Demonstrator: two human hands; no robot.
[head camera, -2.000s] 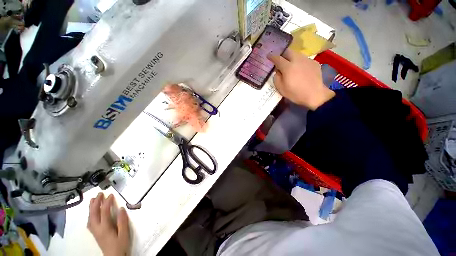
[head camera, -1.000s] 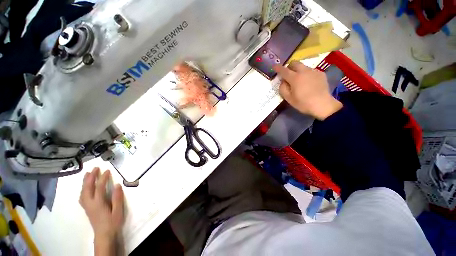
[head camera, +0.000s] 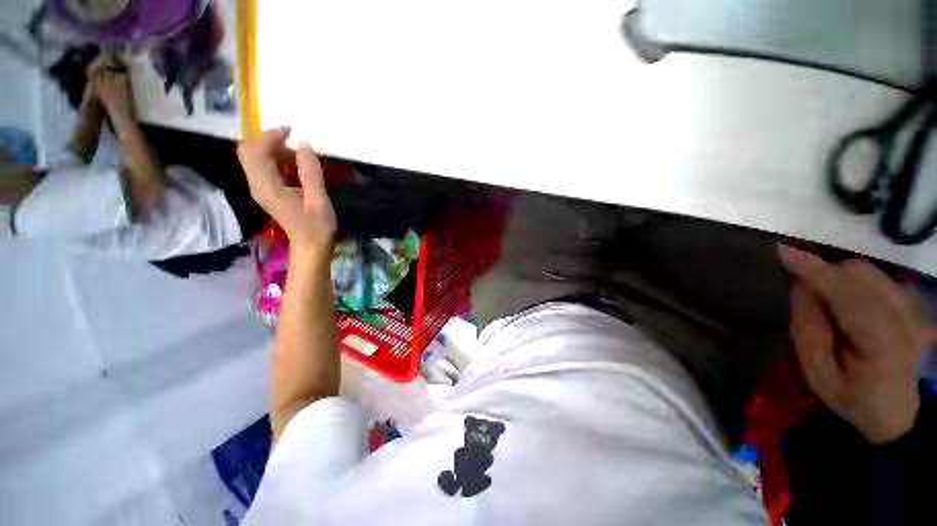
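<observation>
My left hand (head camera: 293, 190) is at the left front corner of the white machine table (head camera: 493, 113), beside its yellow border, with its fingers apart and nothing seen in it. My right hand (head camera: 863, 334) is below the table's front edge at the right, slightly blurred, fingers partly bent, with nothing seen in it. The black-handled shears (head camera: 861, 173) lie on the table at the right edge, blades cut off by the picture. The sewing machine head and the phone are not in view.
A red slatted basket (head camera: 419, 308) with colourful items stands below left of the table. Another red basket (head camera: 773, 442) shows in part below my right hand. Another person's arms (head camera: 134, 144) are at a neighbouring table, upper left. Blue material (head camera: 245, 462) lies on the floor.
The view has swung down and left. My right hand has left the phone and is now below the table's front edge. My left hand has moved from the tabletop to its left front corner.
</observation>
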